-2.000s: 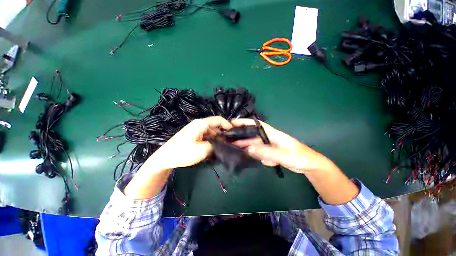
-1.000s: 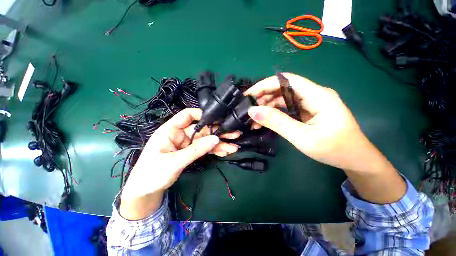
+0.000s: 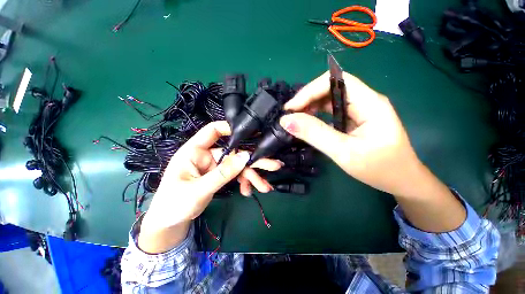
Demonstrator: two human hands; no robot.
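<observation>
My left hand holds several black cable connectors by their tapered necks, fanned out with the wide ends up. My right hand pinches the wide end of the rightmost connector between thumb and index finger. It also holds a trimming knife, upright between the fingers, blade tip up and away from the connectors. A bundle of coiled black cables with red wire ends lies behind and left of my left hand. More connectors lie below and behind my hands, partly hidden.
Orange-handled scissors lie at the upper right, beside a white paper and a single connector. A large dark cable pile is at the right edge. Another cable bunch and a white slip are at left. Blue bins stand below the table edge.
My hands first worked close together over a blurred connector; they have since opened apart, showing the fanned connectors. The knife has turned from pointing down to upright. The view has also shifted.
</observation>
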